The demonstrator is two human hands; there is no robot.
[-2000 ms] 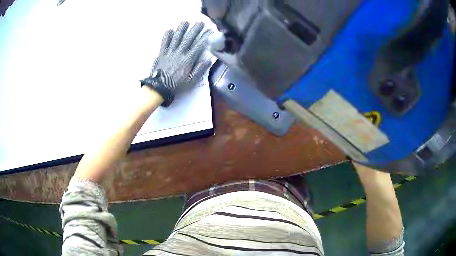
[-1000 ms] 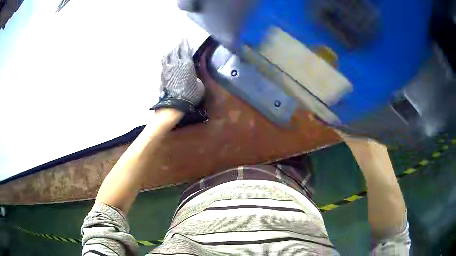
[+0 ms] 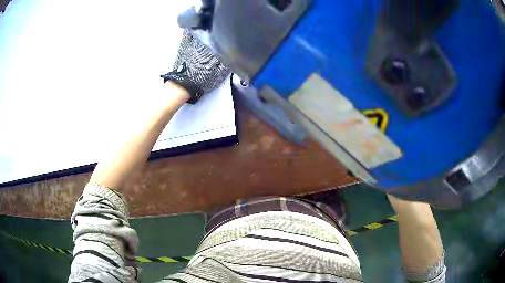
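Observation:
The blue and grey cloth cutting machine [image 3: 332, 110] fills the upper right. Its silver base plate [image 3: 271, 113] shows partly below the motor, at the right edge of the lay. My left hand [image 3: 202, 63], in a grey mesh glove with a dark wrist strap, lies on the white paper marker [image 3: 83, 83] close to the machine; its fingertips are hidden behind the machine. The dark edge of the fabric lay [image 3: 194, 149] shows under the paper. My right forearm reaches up behind the machine, and my right hand is hidden by it.
The worn reddish-brown table [image 3: 221, 177] runs along the front, its edge just before my body. Green floor with yellow-black striped tape [image 3: 166, 258] lies below the table edge. A dark object is cut off at the top left corner.
Since one second ago, the motor body has shifted down in the picture and covers more of the base plate. My left hand has moved from the lay's corner up beside the machine.

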